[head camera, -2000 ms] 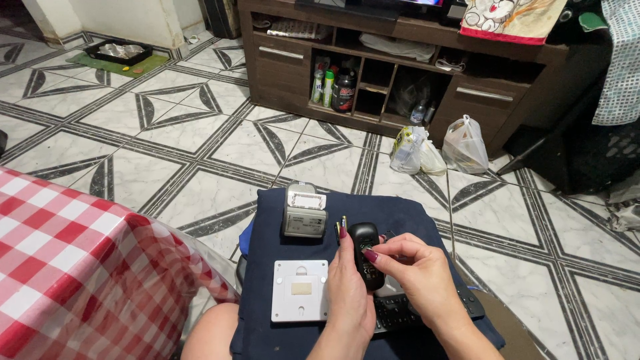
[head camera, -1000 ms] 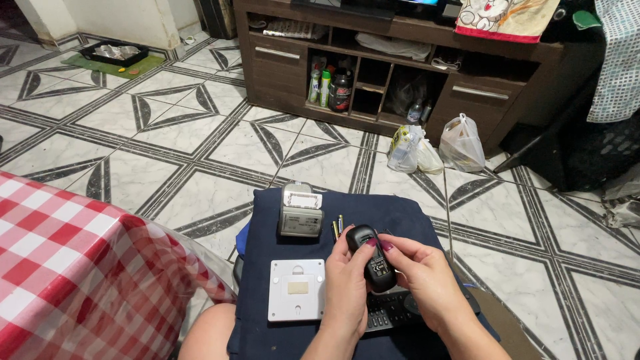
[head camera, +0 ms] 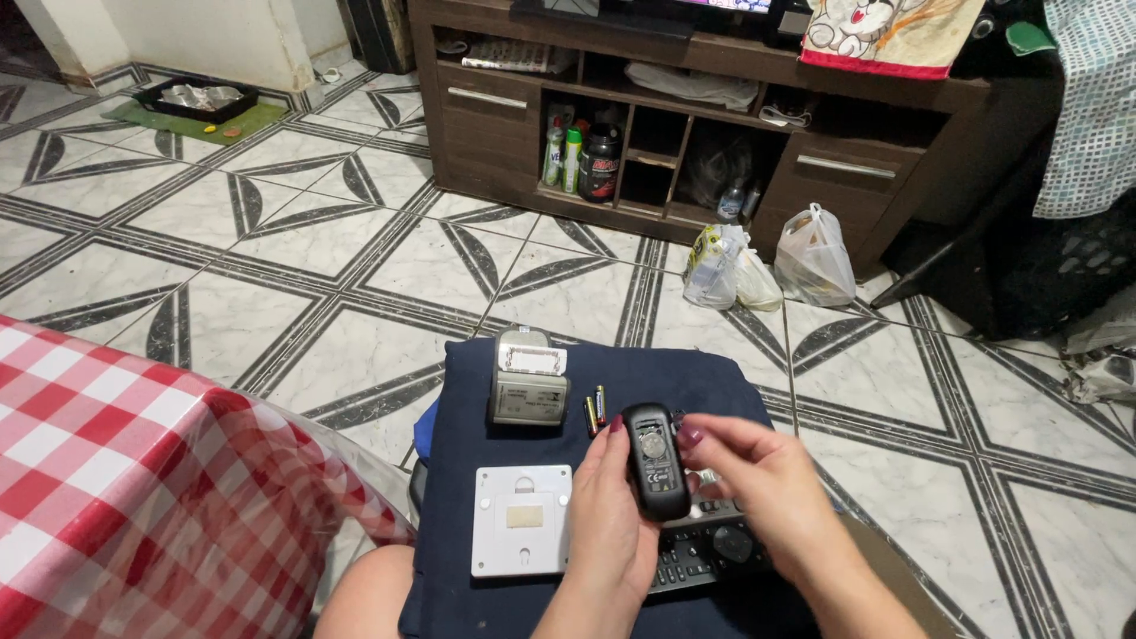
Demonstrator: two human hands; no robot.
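Note:
My left hand holds a small black handheld device, its underside up, with a round coin cell showing in an uncovered recess. My right hand is at the device's right edge, thumb and fingertips close together; whether something small is between them cannot be told. Two thin batteries lie just beyond the device on a dark blue cloth surface. A grey device with a raised flap stands at the back left of the cloth. A white square plate lies left of my hands. Under them is a black remote control, partly hidden.
A table with a red and white checked cover stands at left. Beyond the tiled floor is a dark wooden TV cabinet holding bottles. Plastic bags sit before it. A black tray lies on a green mat at the back left.
My right hand has moved from over the black device to its right edge. The device's underside, largely covered by my fingers before, now shows with the coin cell visible.

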